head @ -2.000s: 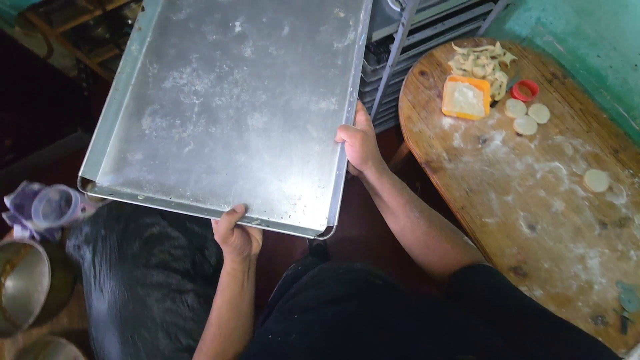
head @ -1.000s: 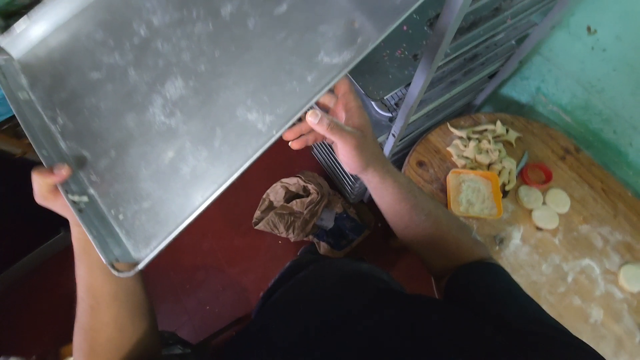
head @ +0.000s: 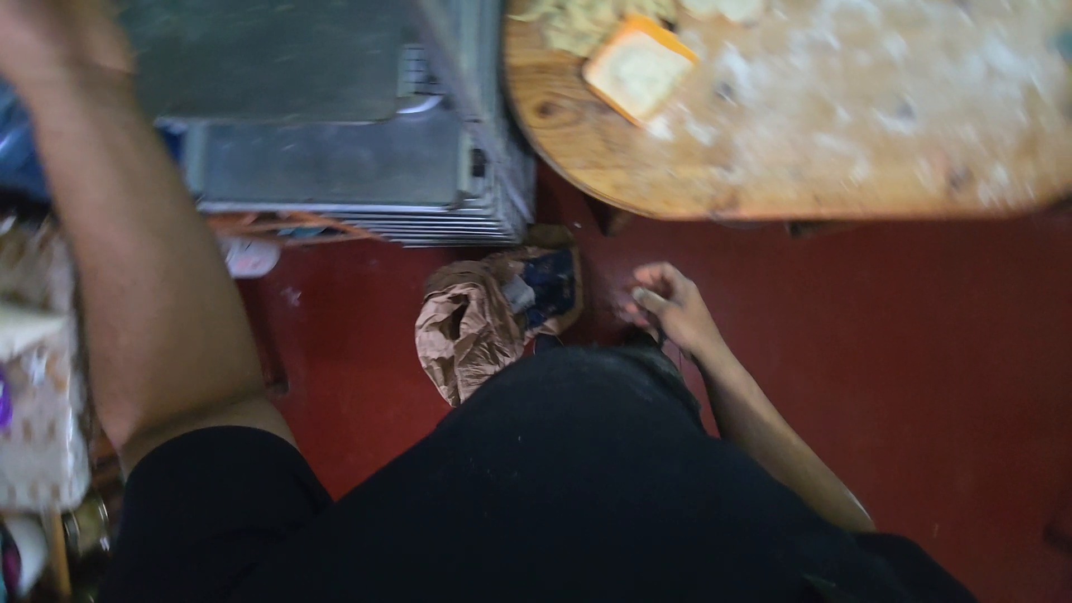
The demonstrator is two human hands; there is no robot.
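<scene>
My left hand [head: 63, 42] reaches up to the top left corner, blurred and partly cut off by the frame edge; its fingers are out of sight. Beside it lies a dark metal baking tray [head: 268, 59] in the metal rack [head: 494, 126]; whether the hand touches it, I cannot tell. My right hand [head: 666, 306] hangs over the red floor with loosely curled fingers and nothing in them. More trays [head: 327, 163] are stacked lower in the rack.
A floured wooden table [head: 603, 188] at upper right bears an orange container of flour [head: 641, 71] and dough strips [head: 578, 21]. A crumpled brown paper bag [head: 469, 322] stands on the floor near my body. At the left edge is another table [head: 42, 452] with a patterned cover.
Earlier both hands were at a large metal tray; now my right hand is off it and lowered at my right side. My left arm has swung up toward the rack. The view has turned.
</scene>
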